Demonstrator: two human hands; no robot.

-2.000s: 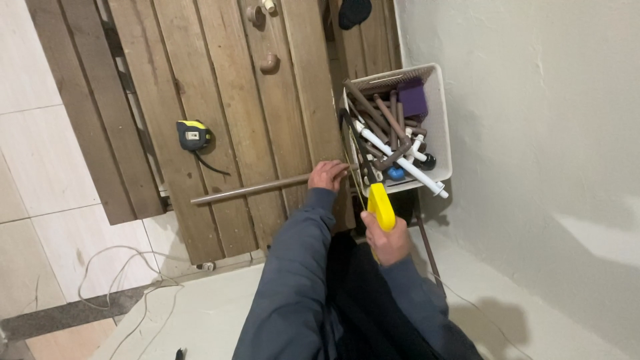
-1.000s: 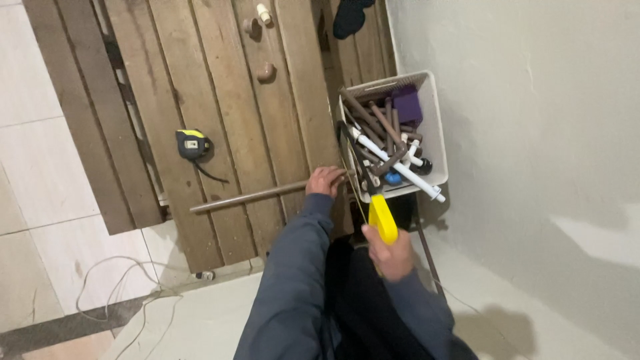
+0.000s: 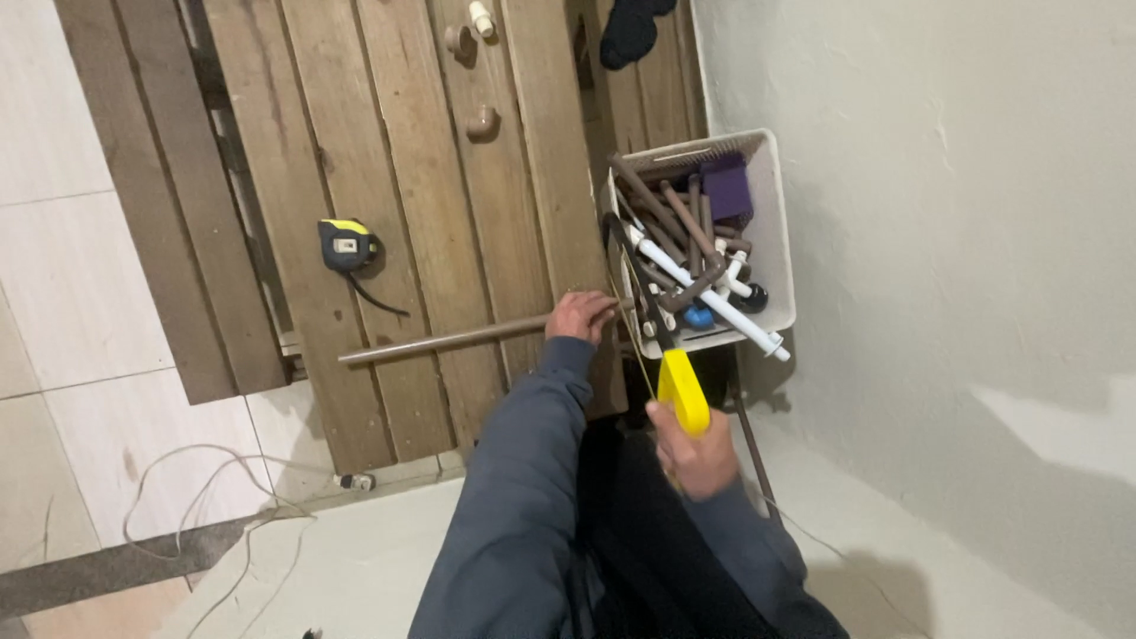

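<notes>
My left hand presses a brown plastic pipe down on the wooden slatted table near its right edge. The pipe's right end sticks out past the edge, beside the basket. My right hand grips the yellow handle of a hacksaw. The saw's black frame runs up over the basket's near left side, and its thin blade crosses the pipe just right of my left fingers. Whether the blade has cut into the pipe I cannot tell.
A white plastic basket of pipe pieces and fittings stands beside the wall. On the table are a tape measure, a brown elbow fitting, another brown fitting and a cream fitting. A thin cable loops at lower left.
Over the last two seconds my right hand, with the hacksaw, has shifted slightly down, away from the pipe, and then stayed about there. My left hand has stayed on the pipe.
</notes>
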